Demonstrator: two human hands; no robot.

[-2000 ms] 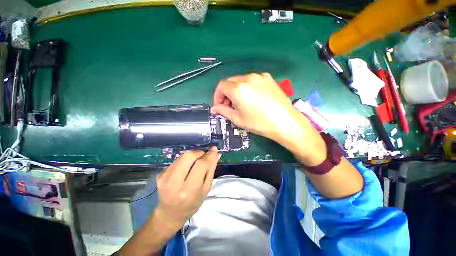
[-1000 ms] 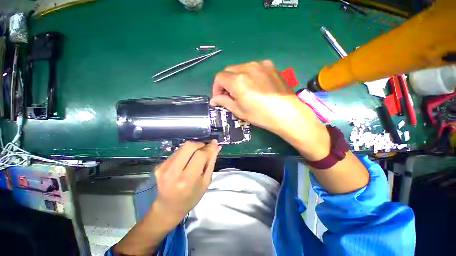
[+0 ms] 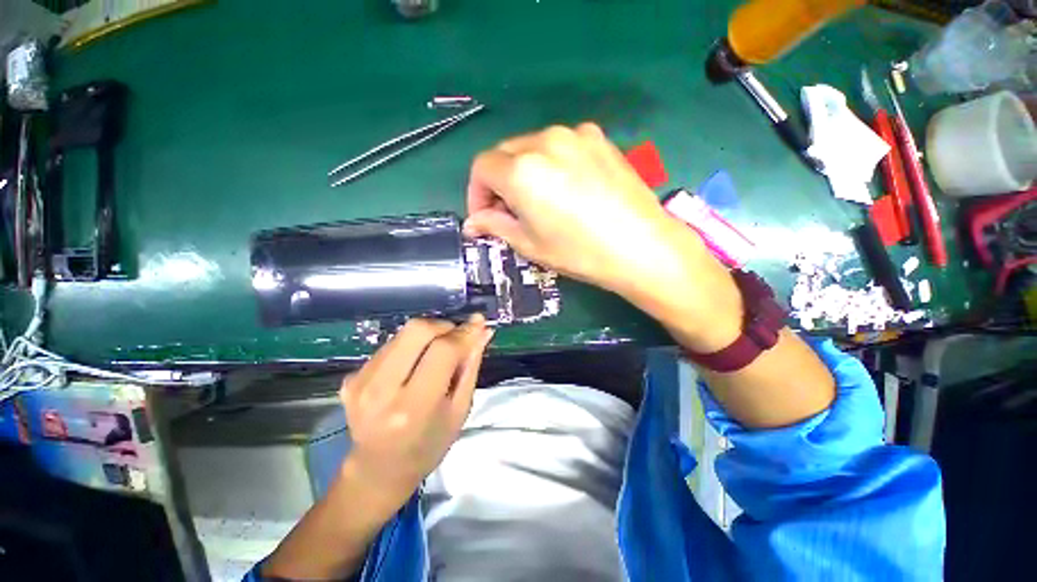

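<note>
A glossy black display assembly lies near the mat's front edge. The silver-and-black logic board sticks out at its right end. My right hand reaches in from the right, its fingertips pinched at the top corner where the display meets the board. My left hand is pinched at the bottom corner of the same joint. What lies between the fingertips is too small to see. Silver tweezers lie on the mat behind the display, beside a small metal part.
An orange screwdriver hangs at upper right. Right side: red pad, blue pick, pink tube, small white parts, white cup. Left side: black frame, white cables.
The orange screwdriver swung down towards the red pad, then back up and away. Both hands keep their places at the joint. The whole view has shifted slightly.
</note>
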